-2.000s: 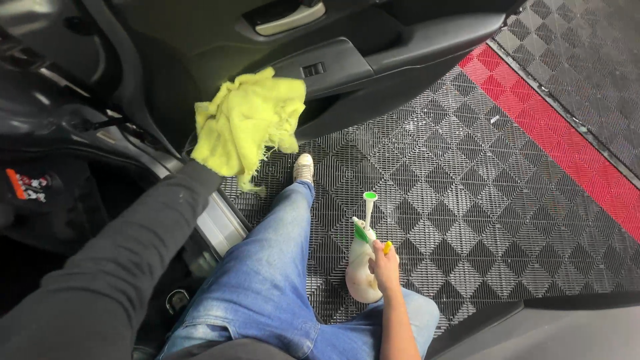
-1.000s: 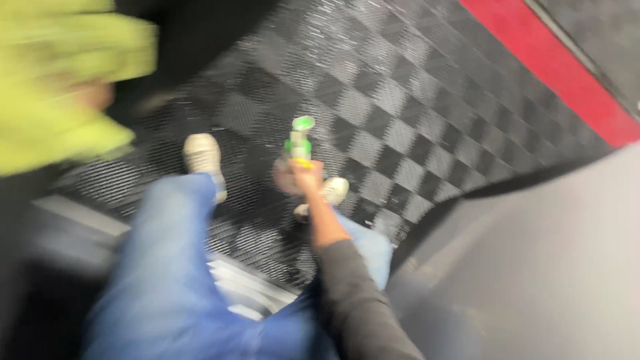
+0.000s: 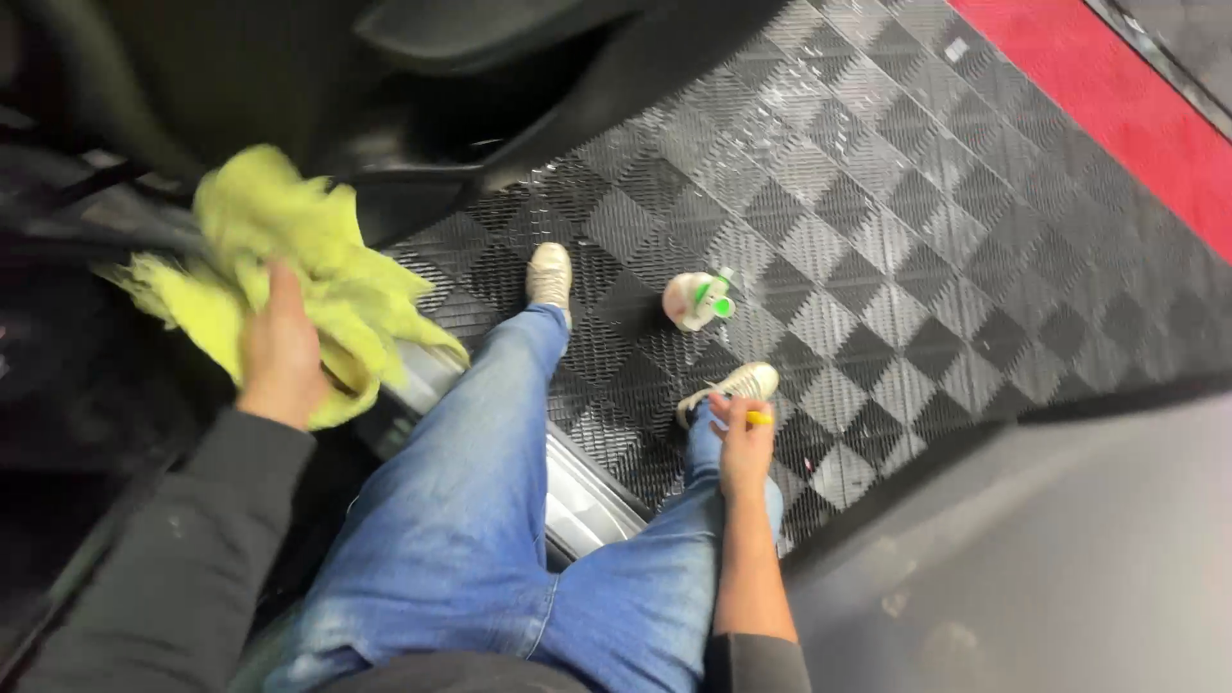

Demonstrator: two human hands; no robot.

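Observation:
My left hand is closed on a yellow-green microfiber cloth, below the dark car door panel at the upper left. The cloth hangs loosely around my fingers, slightly blurred. Over my right shin, my right hand holds a small yellow object between its fingers; what it is I cannot tell. A spray bottle with a white and green trigger head stands on the floor between my shoes and a little beyond them, apart from both hands.
An open car door spans the upper left. The metal door sill runs beneath my legs. Black and grey checkered floor tiles lie outside, bordered by a red strip. Another grey panel fills the lower right.
My right hand has let go of the spray bottle, which now stands on the floor, and has drawn back from it. My left hand still holds the cloth. The view has shifted.

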